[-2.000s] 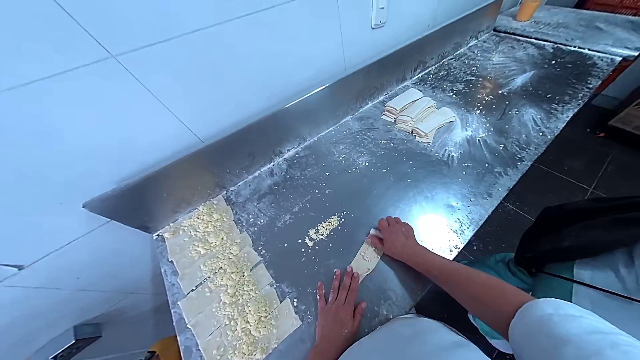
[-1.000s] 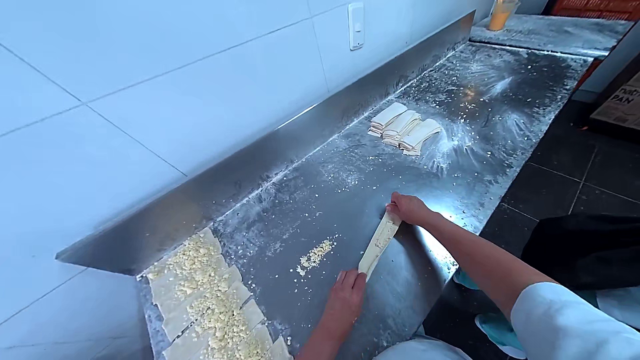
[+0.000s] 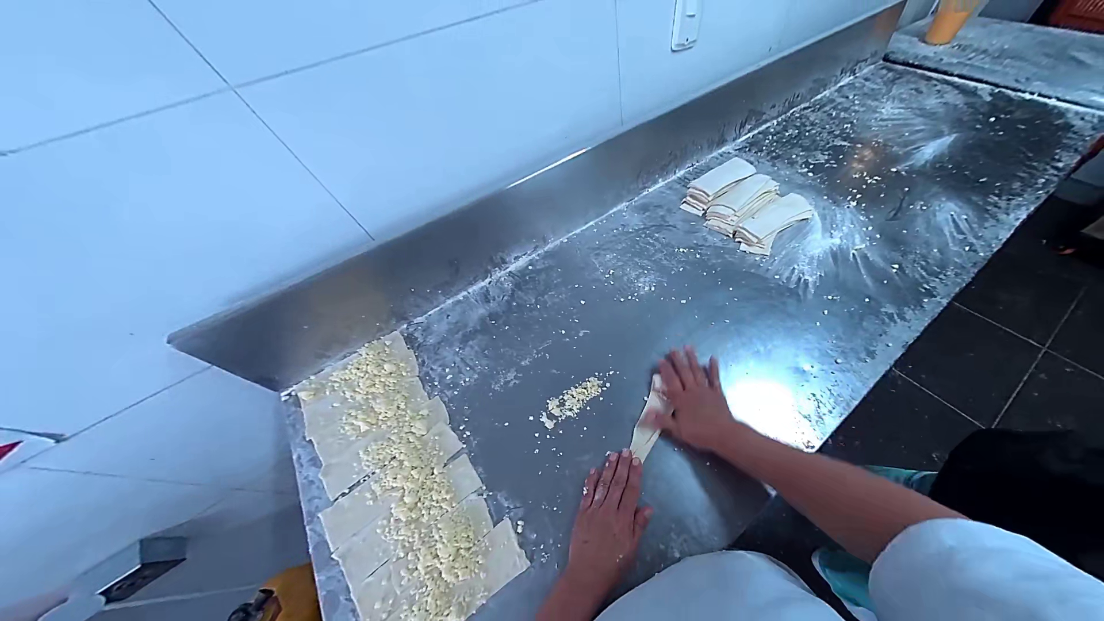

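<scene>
A narrow strip of dough [image 3: 649, 429] lies on the steel worktop between my two hands. My left hand [image 3: 609, 519] rests flat, its fingertips on the strip's near end. My right hand [image 3: 695, 401] is spread over the far end, slightly blurred, its fingers apart. Left of them is a small heap of pale yellow crumbs [image 3: 574, 401]. Overlapping dough pieces [image 3: 345, 522] line the worktop's left end, with a band of crumbled filling [image 3: 414, 496] along them. Further back sit three stacks of cut dough strips [image 3: 746, 204].
A steel backsplash [image 3: 483, 216] runs along the tiled wall, below a wall socket plate [image 3: 686, 23]. Flour dusts the steel worktop [image 3: 862, 285]. A container with orange contents [image 3: 947, 24] stands on the far counter. Dark floor tiles [image 3: 966, 371] lie beyond the front edge.
One second ago both hands held the strip by its ends, stretched between them. Now it lies on the worktop with the hands spread on it, and my right hand's fingers have opened.
</scene>
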